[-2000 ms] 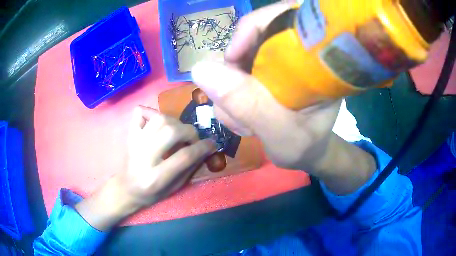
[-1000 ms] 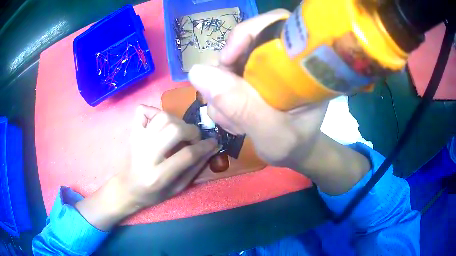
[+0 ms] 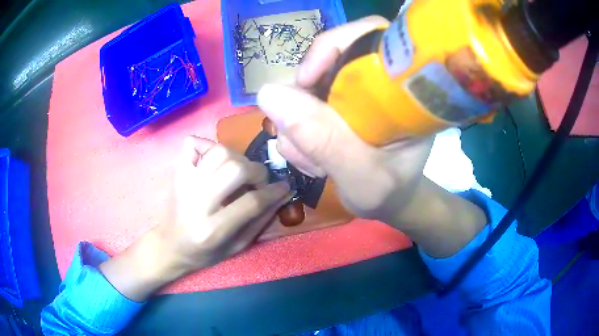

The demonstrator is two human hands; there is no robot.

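Note:
The round black housing [image 3: 314, 189] sits in the tan-orange jig [image 3: 233, 131], between two brown knobs; a knob [image 3: 291, 213] shows at its lower edge. A white block [image 3: 276, 155] is on the housing. My left hand [image 3: 220, 200] has its fingertips at the housing's lower middle; whether they pinch a small part is hidden. My right hand [image 3: 341, 144] is wrapped around the large yellow-orange electric screwdriver [image 3: 407, 79], above and right of the housing. The driver's tip is hidden behind my right hand.
A dark blue bin [image 3: 154, 72] holds thin red and white wires. A lighter blue bin [image 3: 239, 85] holds metal-ended leads. Both stand on the red-pink mat [image 3: 85, 164]. A white paper or cloth [image 3: 453, 164] lies right, near the black cord [image 3: 525, 190]. A blue side bin [image 3: 16, 230] is at left.
The bins, jig and housing have shifted slightly right in the view. My left fingertips stay at the housing, and my right hand still holds the driver over it with only slight movement.

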